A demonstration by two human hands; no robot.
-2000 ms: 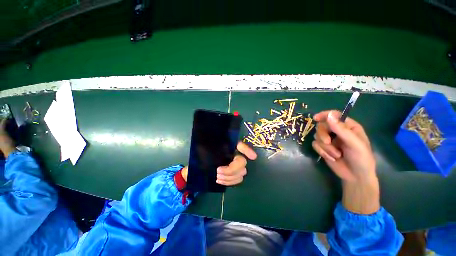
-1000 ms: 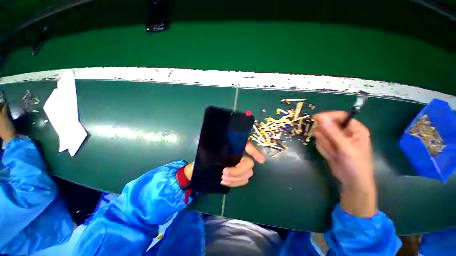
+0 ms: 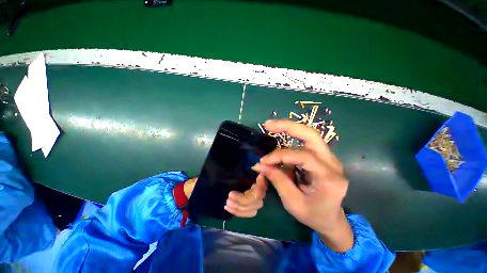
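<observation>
A black phone unit (image 3: 221, 168) is in my left hand (image 3: 248, 200), held just above the bench with its glossy dark face up and its top tilted to the right. My right hand (image 3: 307, 176) is over the phone's right edge, thumb and index fingertips pinched together there. Whether a small part or the tool tip is between them cannot be told; a dark bit shows inside the curled fingers. A loose heap of small pale and yellow flex strips (image 3: 315, 114) lies behind my right hand, partly hidden by it.
A blue open bin (image 3: 459, 178) with tan strips (image 3: 447, 148) stands at the right. A folded white paper (image 3: 36, 109) lies at the left. A chipped white edge strip (image 3: 203, 64) borders the green belt, which carries a dark item (image 3: 158, 2). Another person's blue sleeve (image 3: 18, 197) is far left.
My right hand has moved left from beside the heap to the phone's right edge. The black tool with its pale end no longer shows clearly. The view has shifted; the phone remains held.
</observation>
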